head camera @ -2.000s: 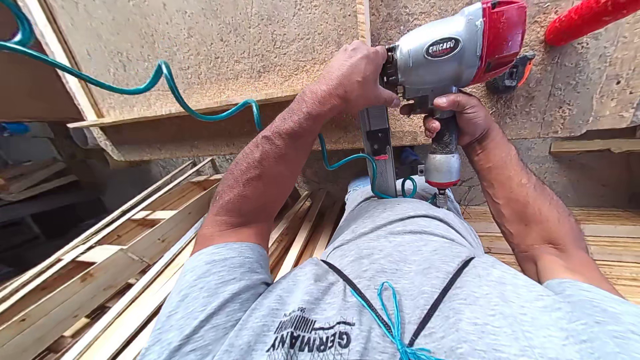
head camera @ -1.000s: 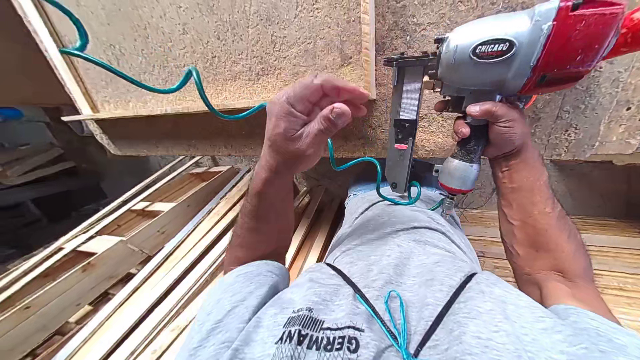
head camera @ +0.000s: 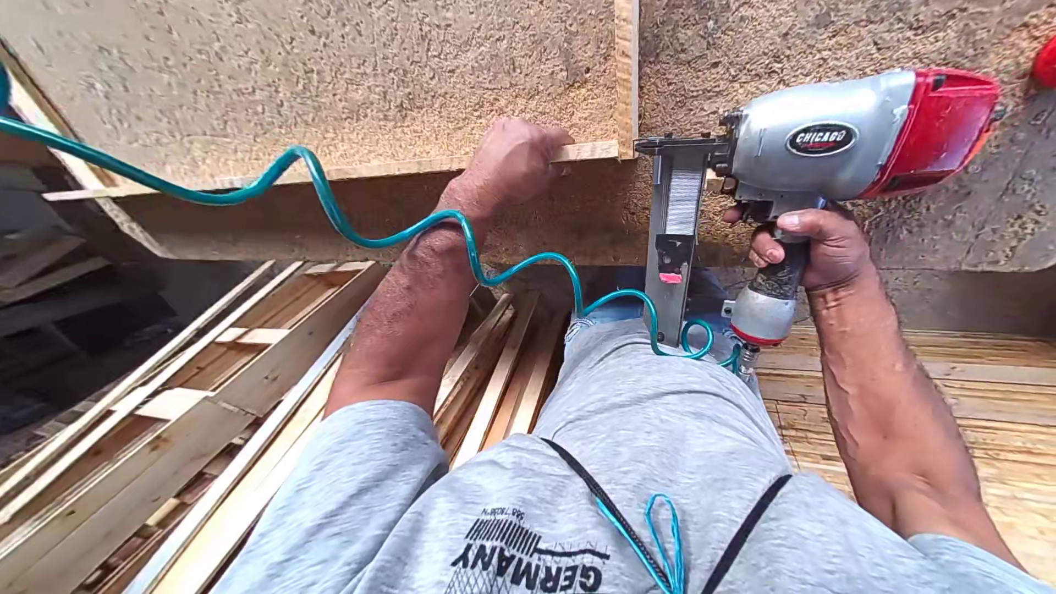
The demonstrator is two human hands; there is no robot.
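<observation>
My right hand [head camera: 813, 243] is closed on the black grip of a silver and red Chicago pneumatic nailer [head camera: 833, 136]. Its nose touches or nearly touches the corner where a thin wooden strip [head camera: 396, 167] meets an upright strip [head camera: 627, 74]. My left hand [head camera: 516, 161] grips the first strip just left of that corner. The nailer's magazine [head camera: 678, 239], with a row of fasteners in it, points down toward my body. A coiled teal air hose [head camera: 371, 241] passes over my left forearm to the nailer's lower end.
The strips lie on a worktable [head camera: 784, 37] strewn with wood particles. Long wooden boards [head camera: 272, 363] are stacked at the lower left, and more layered boards [head camera: 973, 388] lie at the right. A red object [head camera: 1045, 64] is at the right edge.
My left hand was on the nailer, then raised and apart from it; now it grips the wooden strip. The nailer's nose has come to the strips' corner.
</observation>
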